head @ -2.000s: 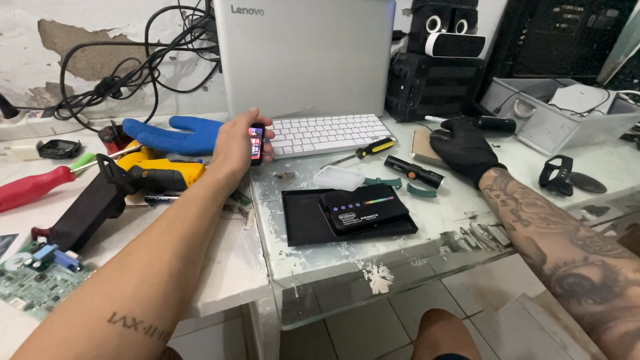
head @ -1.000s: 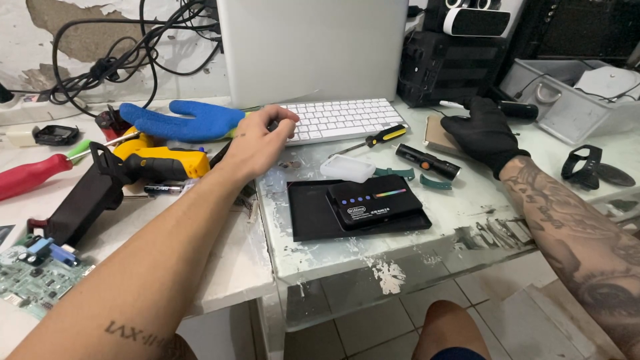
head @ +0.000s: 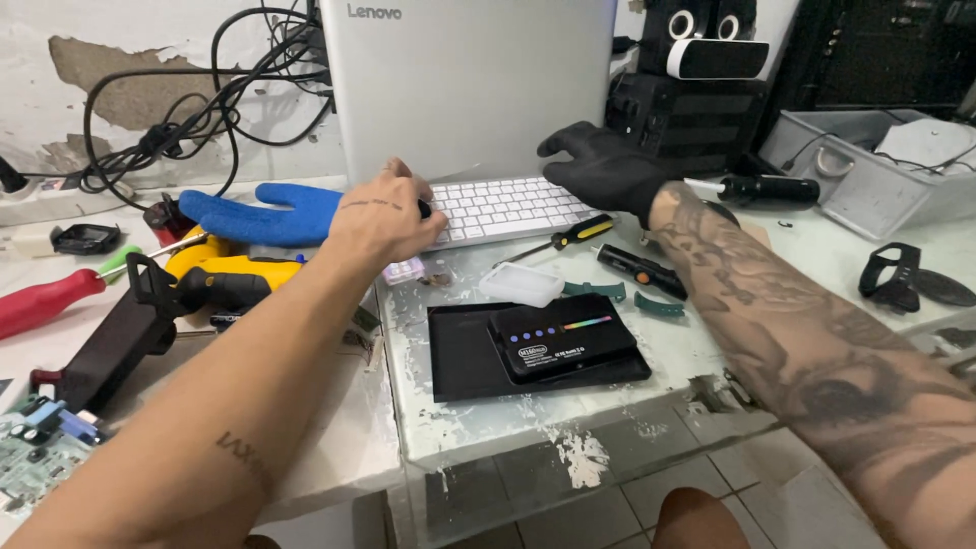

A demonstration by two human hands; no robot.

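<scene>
My bare left hand (head: 389, 213) is at the left end of the white keyboard (head: 503, 206), its fingers curled around a small black device (head: 425, 209), mostly hidden. My right hand (head: 606, 168), in a black glove, hovers at the keyboard's right end, fingers apart and holding nothing. Below the keyboard lie a yellow-and-black screwdriver (head: 572, 232), a black cylindrical tool with an orange button (head: 640, 271), a translucent plastic case (head: 522, 284) and green strap pieces (head: 659, 305). A black M160 RGB light panel (head: 564, 335) rests tilted on a flat black tray (head: 465, 366).
A grey Lenovo laptop (head: 473, 91) stands behind the keyboard. At left are a blue glove (head: 263, 213), a yellow-and-black tool (head: 229, 282), a red-handled screwdriver (head: 49, 301) and a circuit board (head: 46, 450). At right are a grey bin (head: 862, 191) and a black watch strap (head: 892, 274).
My right hand has let go of the flat tan piece and moved left to the keyboard. My left hand has turned; the device's lit screen, seen two seconds ago, no longer shows.
</scene>
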